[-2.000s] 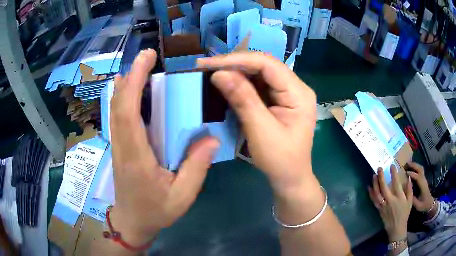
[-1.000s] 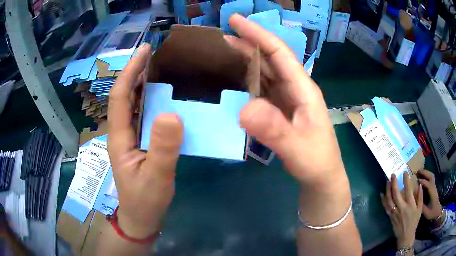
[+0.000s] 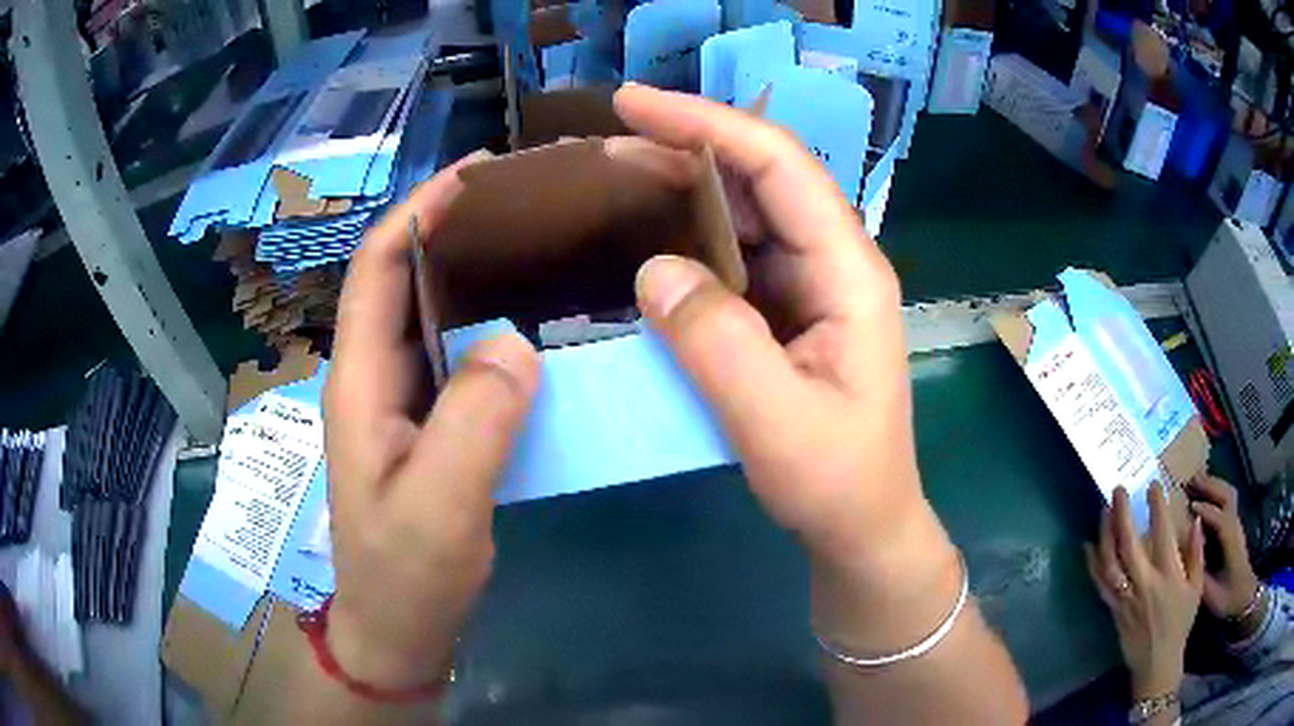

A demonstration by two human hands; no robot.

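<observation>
An opened box (image 3: 617, 419) is held up in front of me above the green bench, its open end facing me. Its inside is bare brown, with brown flaps standing at the top and both sides. A light blue front flap shows at the bottom. My left hand (image 3: 426, 411) grips the box's left side, thumb on the blue flap. My right hand (image 3: 795, 326) grips its right side, thumb at the flap's upper edge. The far end of the box is hidden.
Flat boxes (image 3: 256, 496) lie at left, with a tall pile (image 3: 319, 156) behind the post (image 3: 121, 213). Open boxes (image 3: 788, 114) stand at the back. At right a co-worker's hands (image 3: 1152, 574) touch flat boxes (image 3: 1100, 383) beside a metal case (image 3: 1249, 341). Dark strips (image 3: 111, 489) lie far left.
The box was turned from its printed side to its open end facing me. Since then its blue front flap has tilted, and my right thumb has moved inward to the flap's top edge.
</observation>
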